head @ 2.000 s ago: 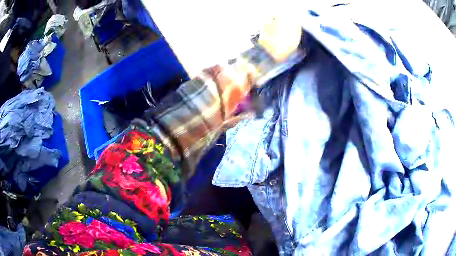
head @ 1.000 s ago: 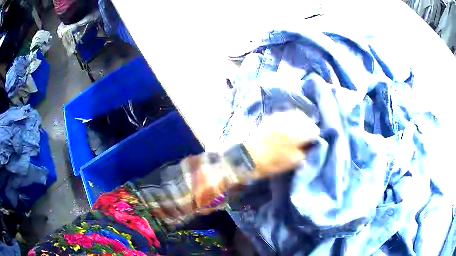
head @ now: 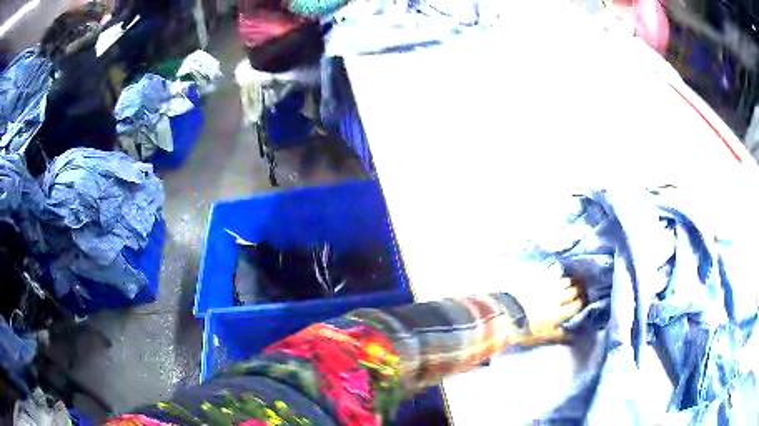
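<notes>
The light-blue mottled denim garment [head: 620, 283] lies in a crumpled heap on the white table at the right, running off the bottom of the picture. My left hand [head: 553, 309] reaches in from the lower left in a plaid and floral sleeve. Its fingers are curled on the garment's left edge and grip the cloth. The hand is overexposed, so finger detail is faint. My right hand is not in view. No snips show.
The white table [head: 499, 158] has more pale cloth [head: 408, 29] at its far end. Two blue crates [head: 291, 204] stand left of it, one holding dark material. Garment piles [head: 104, 216] fill crates on the floor further left. A person [head: 279, 37] is at the table's far left.
The view has swung up and left, showing more table and floor. The garment appears lower and further right. My left hand has moved right relative to the picture, at the heap's left edge.
</notes>
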